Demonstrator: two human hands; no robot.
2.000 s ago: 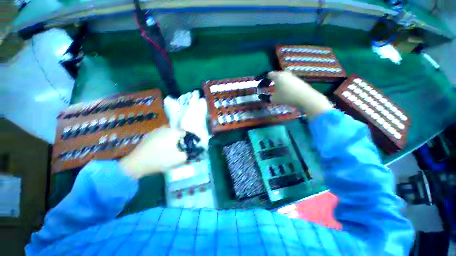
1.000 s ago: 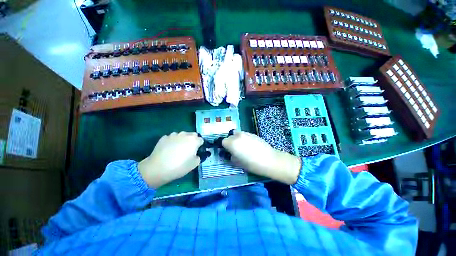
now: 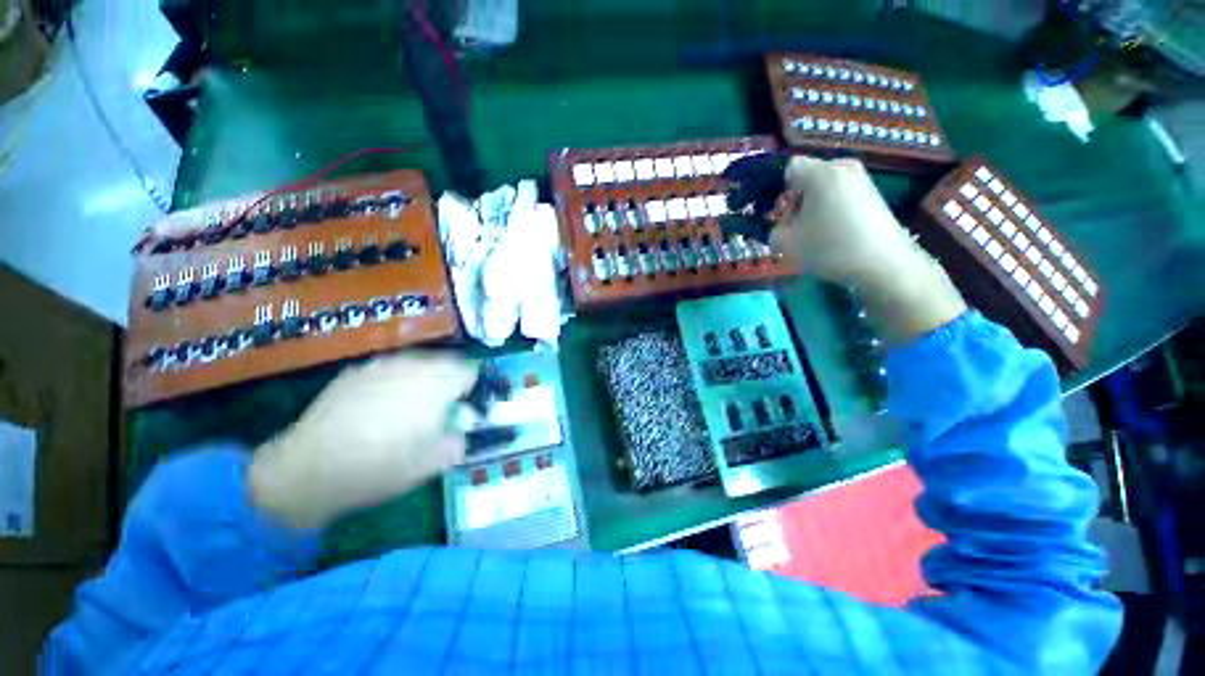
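Observation:
My left hand [image 3: 377, 433], with black-covered fingertips, is blurred over the left edge of the jig with silver-white heatsinks [image 3: 518, 510]. Small orange-brown squares show on the jig. Whether the left fingers hold anything cannot be told. My right hand [image 3: 846, 225], also with black fingertips, is over the right end of the second parts tray [image 3: 661, 289], at its white and metallic rows. Its fingertips hide part of the rows, and whether they hold a part cannot be told. The transistor tray [image 3: 297, 350] lies at the left with rows of black parts.
White crumpled gloves or cloth [image 3: 502, 264] lie between the trays. The screw box [image 3: 654, 409] and teal-green cover plate [image 3: 749, 396] are right of the jig. Two spare trays [image 3: 859, 112] stand far right. A dark upright post [image 3: 436, 99] rises behind. A red-lined bin [image 3: 859, 528] is below right.
One second ago both hands were together over the jig. My right hand has moved up and right to the second parts tray; my left has moved to the jig's left edge. The view has shifted.

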